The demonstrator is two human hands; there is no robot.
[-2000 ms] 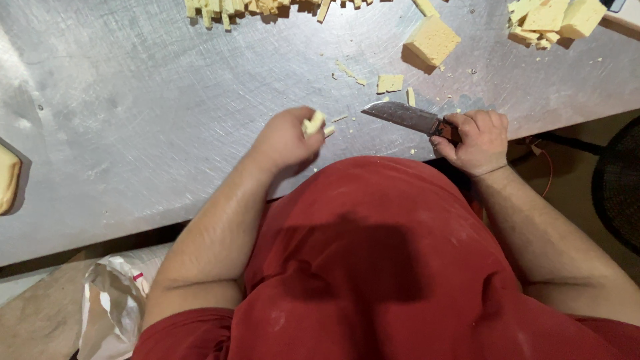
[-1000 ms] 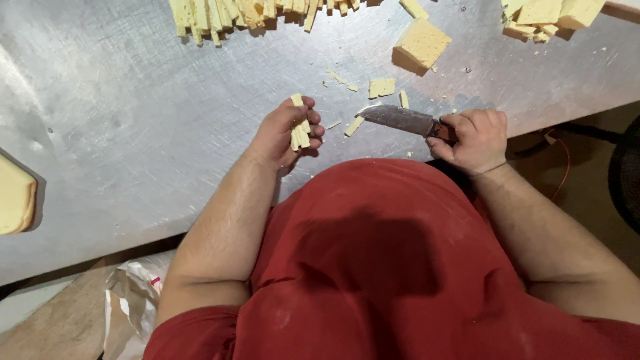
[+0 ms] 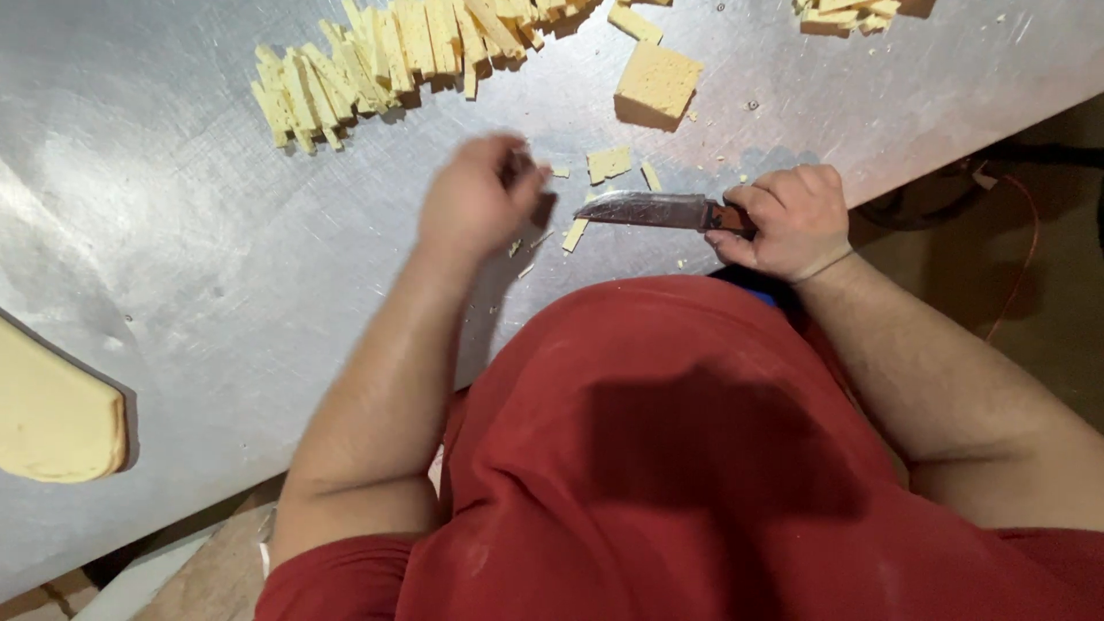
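My right hand (image 3: 789, 220) is closed on the wooden handle of a knife (image 3: 647, 210), whose blade points left just above the metal table. The knife's tip lies over a thin yellow stick (image 3: 574, 235), which looks like cheese. To the left of the tip is my left hand (image 3: 483, 194), blurred, its fingers curled and partly hidden, so whether it holds anything does not show. A flat yellow scrap (image 3: 609, 164) and small crumbs lie above the blade. Farther back sits a yellow cheese-like block (image 3: 658, 82), with a thicker stick (image 3: 635, 22) beside it.
A long row of yellow sticks (image 3: 418, 43) lines the back of the metal table (image 3: 216, 259). More pieces (image 3: 849, 13) lie at the back right. A large pale-yellow slab (image 3: 56, 405) rests at the left edge. A thin red cord (image 3: 1026, 250) hangs beyond the table's right edge.
One second ago several yellow sticks showed in my left hand; now none can be seen in it, and it has turned over. My right hand still holds the knife in about the same place.
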